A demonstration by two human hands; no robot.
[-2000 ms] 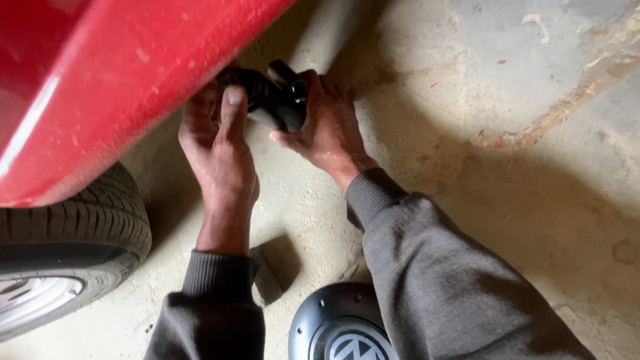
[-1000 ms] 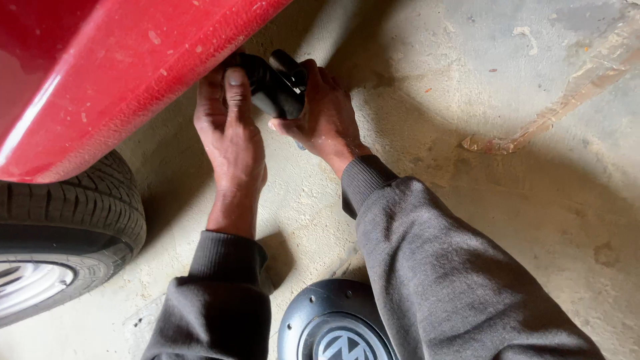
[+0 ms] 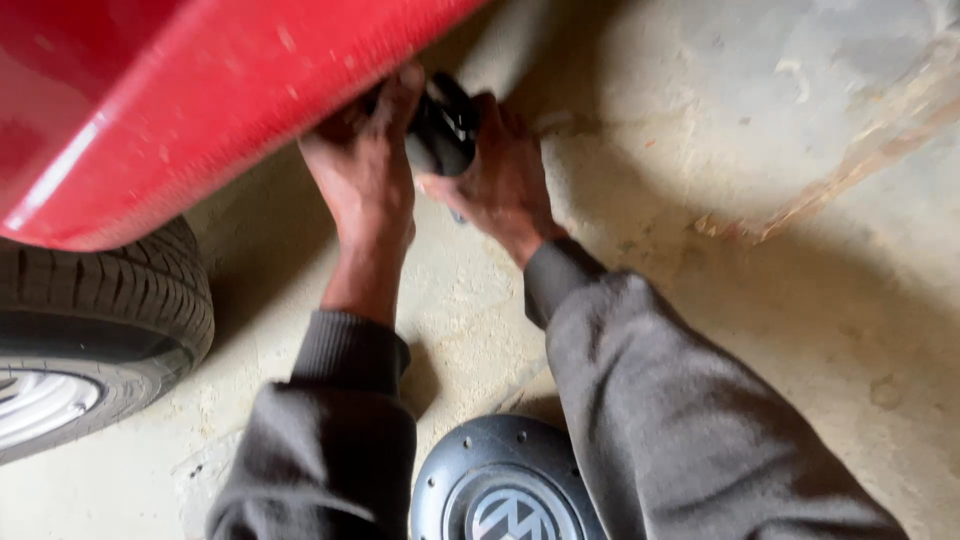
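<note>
A black part, rounded and glossy in places, is between my hands just beyond the edge of a red car body panel. My right hand is curled around its right side, thumb below it. On the part's left side is my left hand, fingers raised and partly in shadow against the panel's edge; blur hides whether they grip the part. What the part is exactly, and whether it joins the car, I cannot tell.
At the left, under the red panel, is a car tyre on a silvery wheel. A dark round Volkswagen wheel cover lies on the stained concrete floor between my forearms. A crack-like rough strip crosses the floor at right.
My left hand has turned, so its thumb no longer lies upright in front of the black part as before. My right hand stays around the part.
</note>
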